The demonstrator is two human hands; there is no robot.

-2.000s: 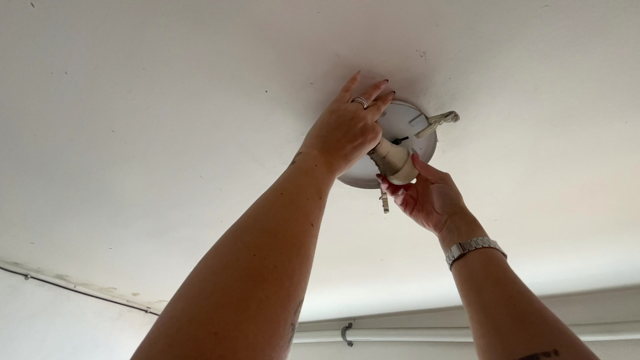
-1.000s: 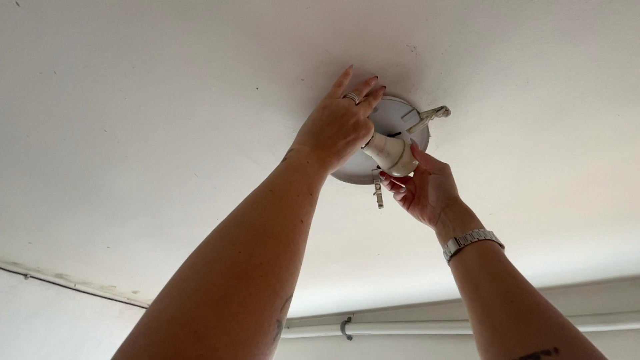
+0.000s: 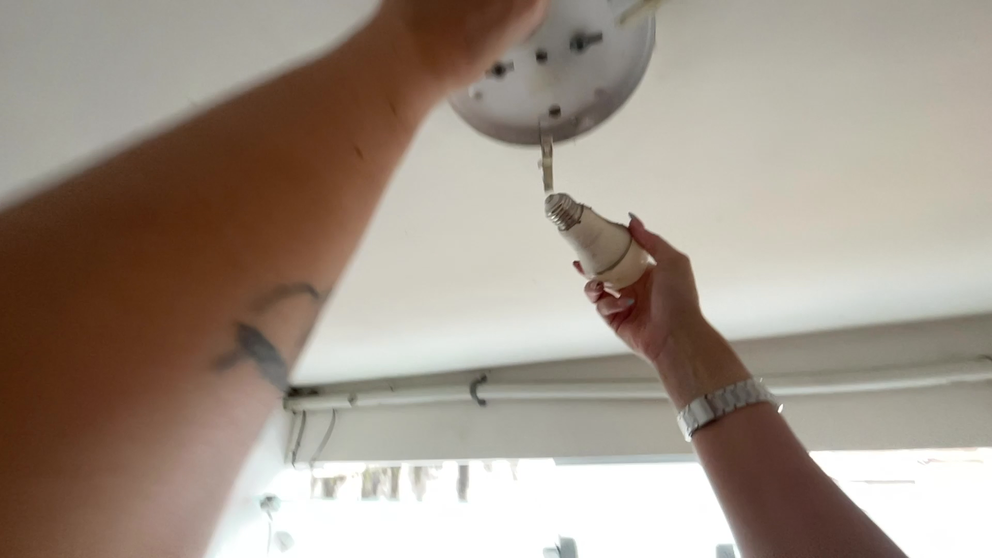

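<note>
My right hand (image 3: 647,302) grips a white light bulb (image 3: 604,244) by its rounded end, its metal screw base pointing up and left. The bulb is apart from the round ceiling fixture base (image 3: 558,85), below its lower rim. A metal clip (image 3: 547,164) hangs from that rim, just above the screw base. My left hand (image 3: 473,31), partly cut off by the top edge, is at the left side of the fixture base. Its fingers are out of sight, and so is the bulb socket.
A white pipe (image 3: 589,389) runs along the wall under the ceiling, with a dark bracket (image 3: 478,390) around it. Thin cables (image 3: 310,438) hang at the corner on the left. Bright window light fills the bottom.
The bulb, earlier held up against the fixture between both hands, is now away from it in my right hand, lower down. The view has shifted strongly.
</note>
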